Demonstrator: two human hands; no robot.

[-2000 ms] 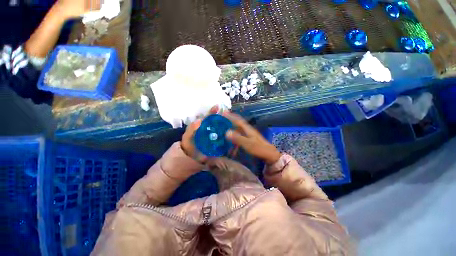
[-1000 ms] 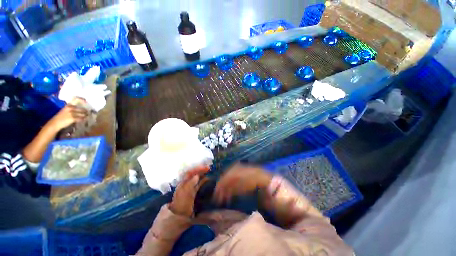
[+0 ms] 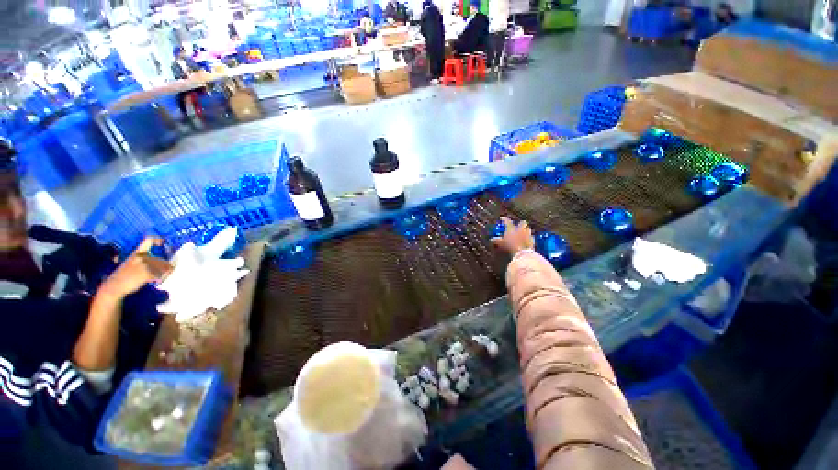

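My right hand [image 3: 514, 236] is stretched out over the brown mesh belt [image 3: 368, 294]. Its fingers are around a small visible part of a blue dome [image 3: 499, 229] at belt level; the hand hides the rest. Another blue dome [image 3: 551, 246] lies just right of the hand. A bit of my left hand [image 3: 456, 463] shows at the bottom edge, mostly cut off. The round cream tub [image 3: 338, 393] stands on white cloth [image 3: 299, 441] at the near rail. Small white fittings [image 3: 443, 374] lie in a loose pile beside it.
Dark bottles [image 3: 387, 174] stand along the far edge. More blue domes [image 3: 616, 219] lie on the belt. A co-worker's hand [image 3: 134, 271] is at left, near white cloth [image 3: 204, 280]. A blue parts tray [image 3: 217, 424] and a cardboard hood [image 3: 726, 110] flank the belt.
The view has tilted up. My right hand has moved from near my lap out onto the belt. My left hand has dropped almost out of view.
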